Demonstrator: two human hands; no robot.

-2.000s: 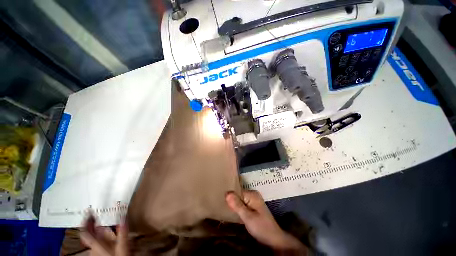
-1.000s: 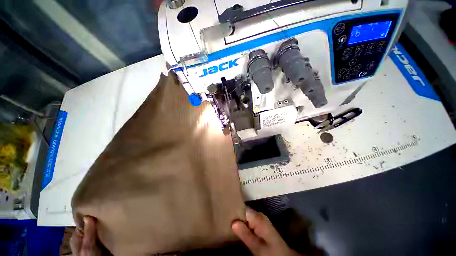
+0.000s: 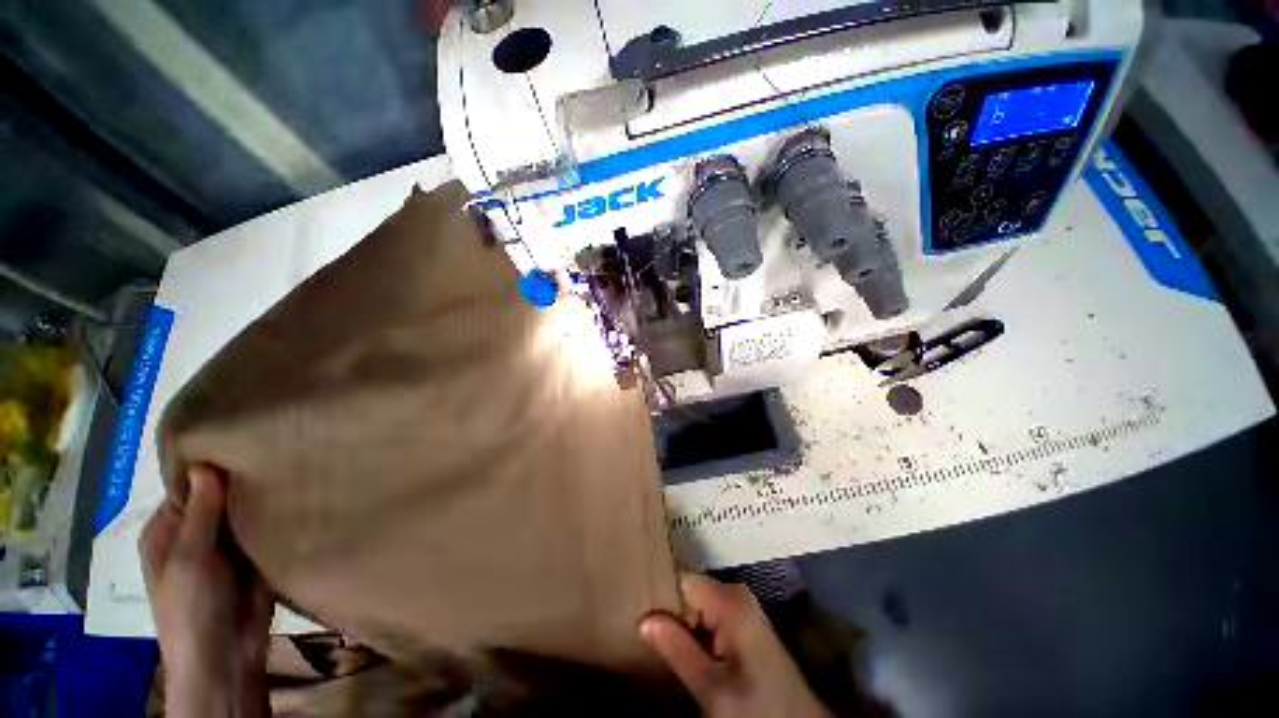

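Observation:
A brown garment panel [image 3: 435,421] lies over the left of the white machine table, its right edge running up to the lit presser foot area [image 3: 610,344] of the white overlock machine [image 3: 786,154]. My left hand [image 3: 211,575] grips the panel's left edge, thumb on top, fingers hidden beneath. My right hand [image 3: 722,648] holds the panel's lower right corner area between thumb and fingers. The needle itself cannot be made out in the glare.
The dark chute opening [image 3: 722,432] is right of the cloth. Black-handled thread snips [image 3: 947,348] lie further right. Trimmings are scattered near the printed ruler [image 3: 912,470]. The control panel [image 3: 1024,147] is lit. A yellow heap [image 3: 35,421] stands at far left.
My left hand has taken hold of the panel and moved up and left, spreading the cloth over the table's left side. The panel's far end now reaches further back. My right hand has moved slightly down.

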